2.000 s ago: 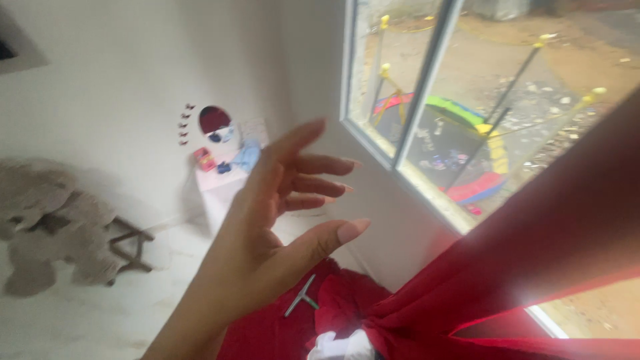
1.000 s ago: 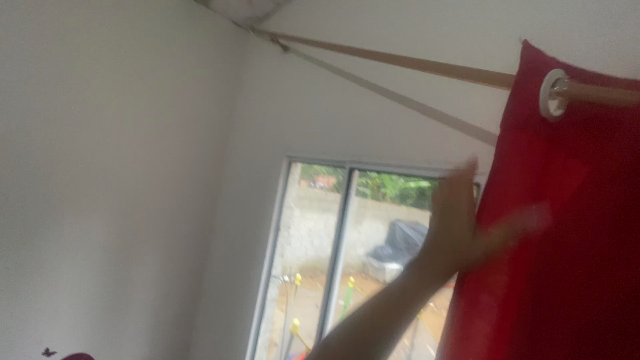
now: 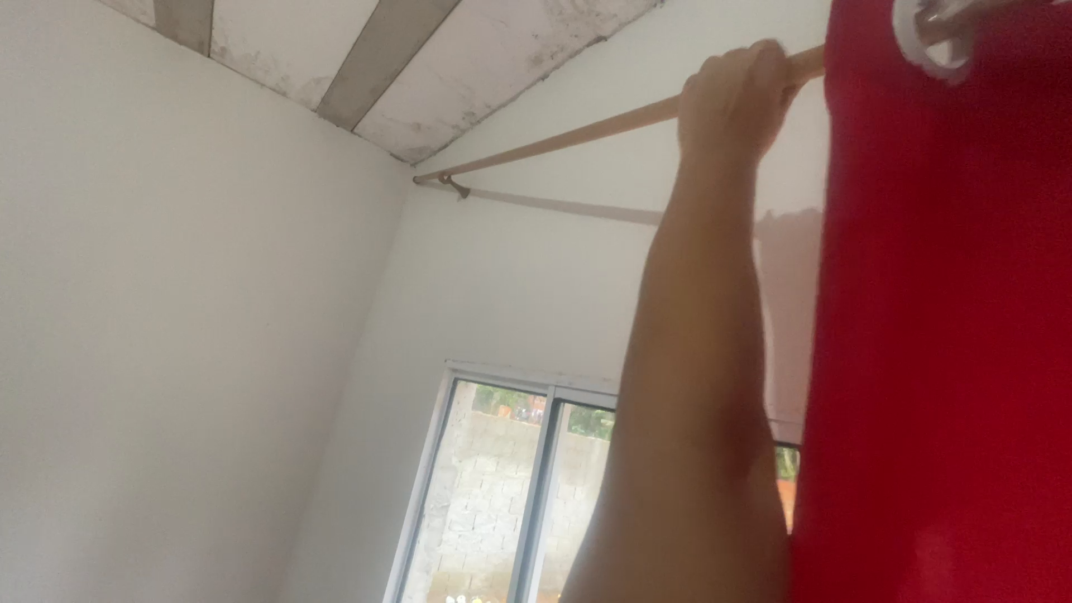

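Note:
My left hand [image 3: 733,105] is raised high and wrapped round a wooden curtain rod [image 3: 578,134], close to the edge of a red curtain [image 3: 938,335]. A pale grommet ring [image 3: 934,42] in the curtain's top edge has the rod passing through it. The rod's far end rests near the wall corner at a small bracket [image 3: 455,185]. My forearm rises from the bottom of the view, covering part of the window. My right hand is out of view.
Below the rod is a sliding window [image 3: 536,494] with a pale frame; a block wall and greenery show outside. A white wall [image 3: 184,293] stands at left, under a sloping ceiling [image 3: 477,67] of pale panels and grey strips.
My left hand, open in both earlier frames, has risen and closed round the curtain rod. The view has tilted up from the floor and window to the ceiling.

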